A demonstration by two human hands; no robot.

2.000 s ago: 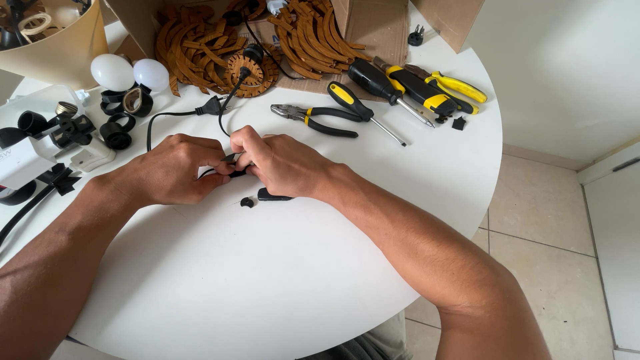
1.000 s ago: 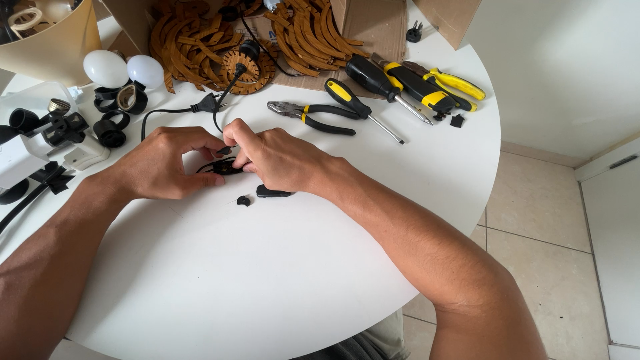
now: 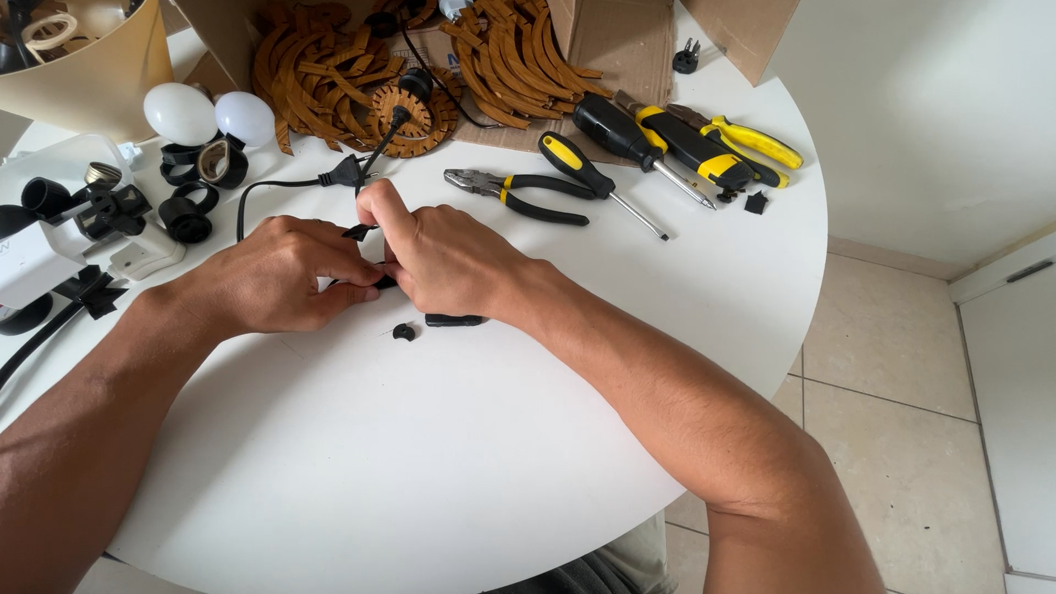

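My left hand (image 3: 280,272) and my right hand (image 3: 445,256) meet over the white table, both pinching a small black part (image 3: 385,282) that the fingers mostly cover. A black cord runs by them, with a two-pin plug (image 3: 345,172) lying just beyond. Under the edge of my right hand lies a black plastic cover (image 3: 454,320), and beside it a small black clip (image 3: 403,332). Farther off are combination pliers (image 3: 503,186) and a black and yellow screwdriver (image 3: 582,165).
Curved wooden strips (image 3: 511,58) fill an open cardboard box (image 3: 619,58) at the back. A large screwdriver (image 3: 619,132), a utility knife (image 3: 693,144) and yellow-handled pliers (image 3: 755,140) lie back right. At left are light bulbs (image 3: 179,114), black lamp sockets (image 3: 186,216) and a cream shade (image 3: 91,74).
My right hand's fingers have shifted and now cover more of the black part, which showed more openly between the hands one second ago. The tools have stayed put.
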